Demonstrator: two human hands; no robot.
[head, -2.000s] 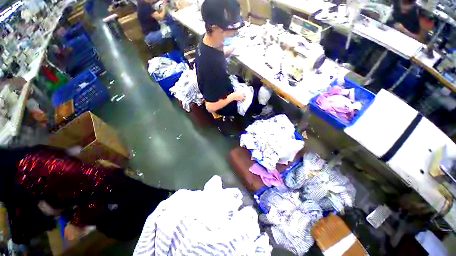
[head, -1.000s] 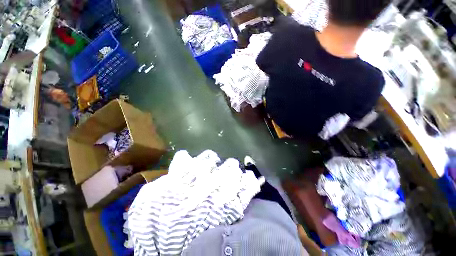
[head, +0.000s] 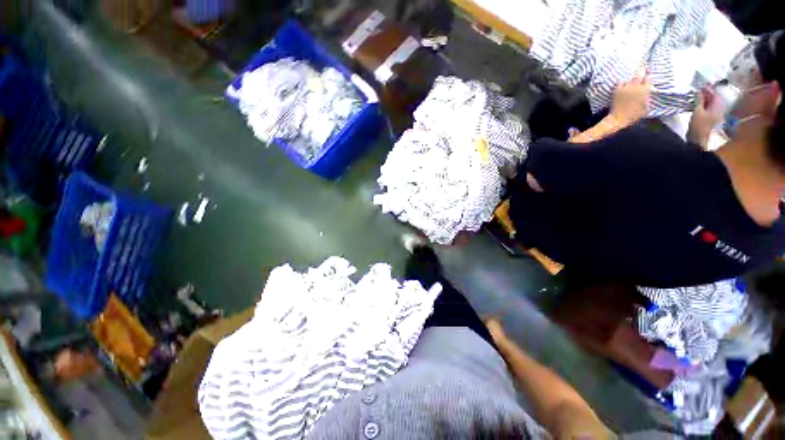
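Note:
A large crumpled armful of white and grey striped garment pieces (head: 310, 352) lies against the front of my grey buttoned top, at the bottom centre-left of the view. My left hand and arm do not show; the bundle may cover them. My right forearm hangs down at my side at the lower right. My right hand (head: 497, 332) is small and blurred at the end of it, and its fingers cannot be made out. It is apart from the bundle.
A seated person in black (head: 637, 198) handles striped fabric at a table on the right. A striped heap (head: 452, 163) and a filled blue crate (head: 331, 155) stand ahead. Another blue crate (head: 129, 249) is left. Green floor (head: 250, 215) runs between. Striped pieces lie lower right.
The view has moved closer to the seated person and the striped heap. The bundle stays against my body. My right forearm has come into view, and the left carton has mostly slipped behind the bundle.

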